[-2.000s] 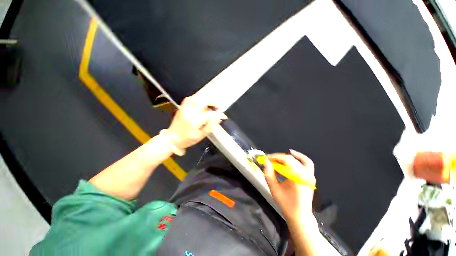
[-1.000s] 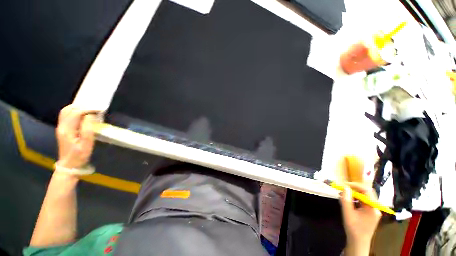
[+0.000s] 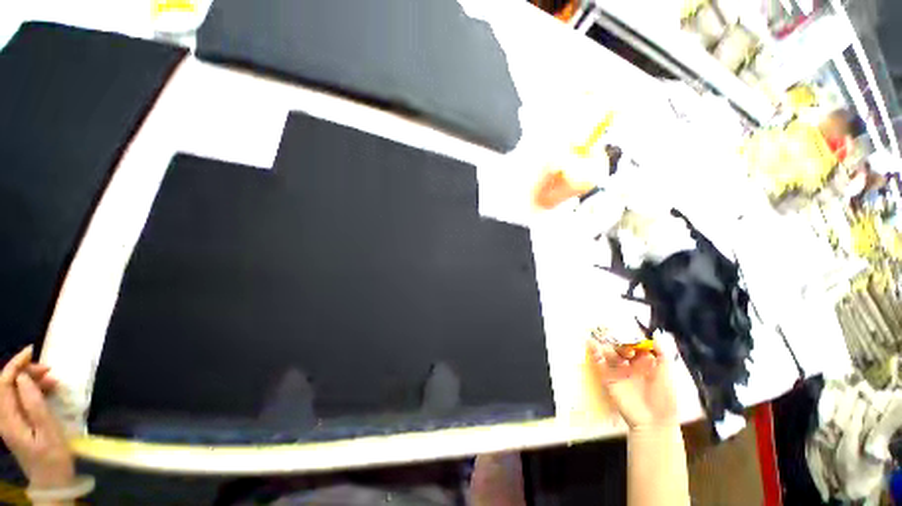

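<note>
A stepped black panel lies flat before me, with notches in its far edge. A shiny band runs along its near edge, with two greyish patches above it. My left hand is at the far left, partly cut off by the picture's edge, beside the table's near-left part. Its fingers are apart and no object shows in it. My right hand is to the right of the panel, over the table's near side. It is closed on a slim yellow brush, of which only a short part shows; the tip is unclear.
A second black panel lies at left. A thick black stack is at the far side. An orange-red pot with a yellow handle stands at right, behind tangled black scraps. Racks with pale bundles and a blurred person are at far right.
My view has swung right and up. My right hand with the brush has moved from the panel's near edge to right of it, near the scraps. My left hand's fingers have opened.
</note>
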